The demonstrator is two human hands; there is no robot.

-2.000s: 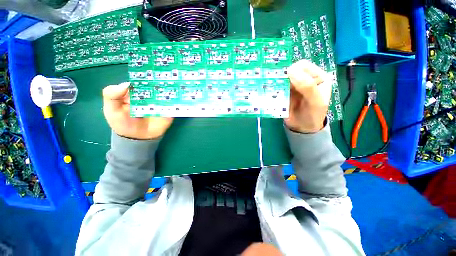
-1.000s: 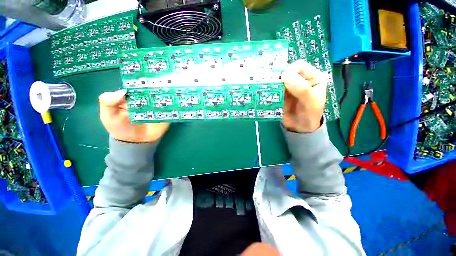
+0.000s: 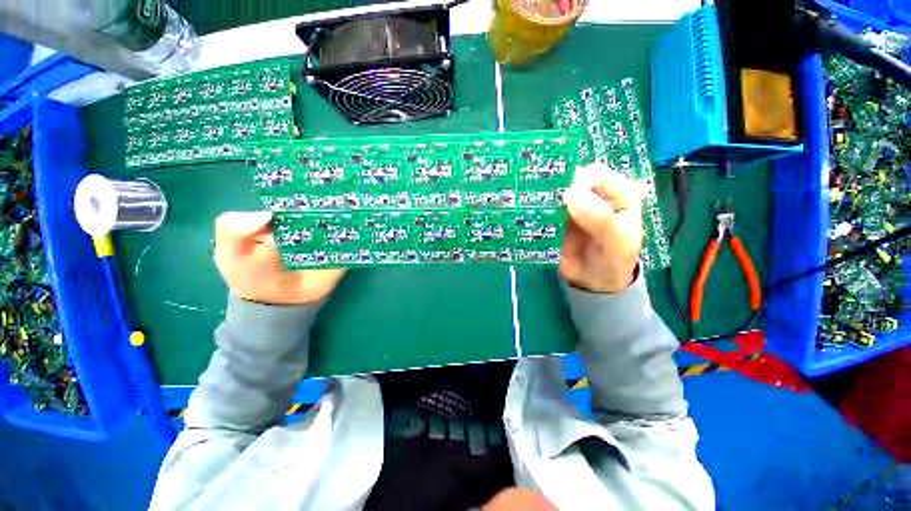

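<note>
A green PCB panel (image 3: 420,205) with rows of small repeated circuits is held up above the bench mat, its component side facing me. My left hand (image 3: 272,261) grips its left end, the thumb at the edge. My right hand (image 3: 605,228) grips its right end, the thumb on the front edge. The fingers behind the panel are hidden. A second panel (image 3: 205,115) lies at the back left, and a third panel (image 3: 621,130) lies at an angle behind my right hand.
A fan (image 3: 388,75) stands at the back beside a yellow roll (image 3: 532,30). The solder spool (image 3: 120,205) is left, above a blue tube (image 3: 125,309). Right are the blue soldering station (image 3: 684,95), orange-handled cutters (image 3: 725,264) and a bin (image 3: 796,240); another bin (image 3: 75,269) is left.
The held panel has tilted, and the white glare across it is gone. The view has shifted, so the bench appears lower and more of the back shows. Both hands keep their grip.
</note>
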